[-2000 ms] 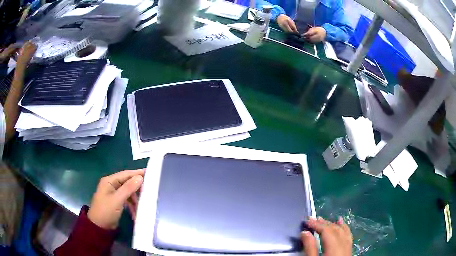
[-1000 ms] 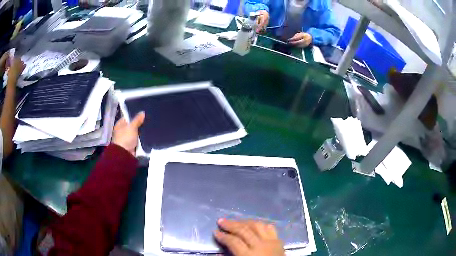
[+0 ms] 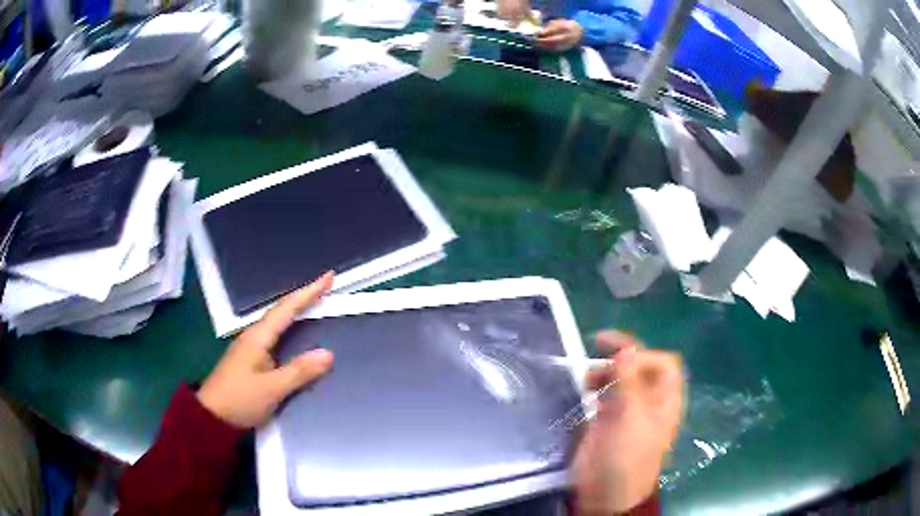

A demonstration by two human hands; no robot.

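A dark grey tablet or back housing lies on a white sheet in front of me, its small camera spot at the far right corner. My left hand rests with spread fingers on the tablet's left far corner. My right hand, blurred, is at the tablet's right edge with thumb and fingertips together on clear protective film. The film shows as wrinkles and white glare streaks over the tablet's right part.
Another dark tablet lies on white sheets beyond my left hand. An uneven stack stands far left. Crumpled clear film lies right. A small bottle and white tissues are by the metal post. Another person's hand shows opposite.
My left hand has moved from the farther tablet to the near tablet's corner. My right hand has gone from the tablet's surface to its right edge and holds film. The view has shifted.
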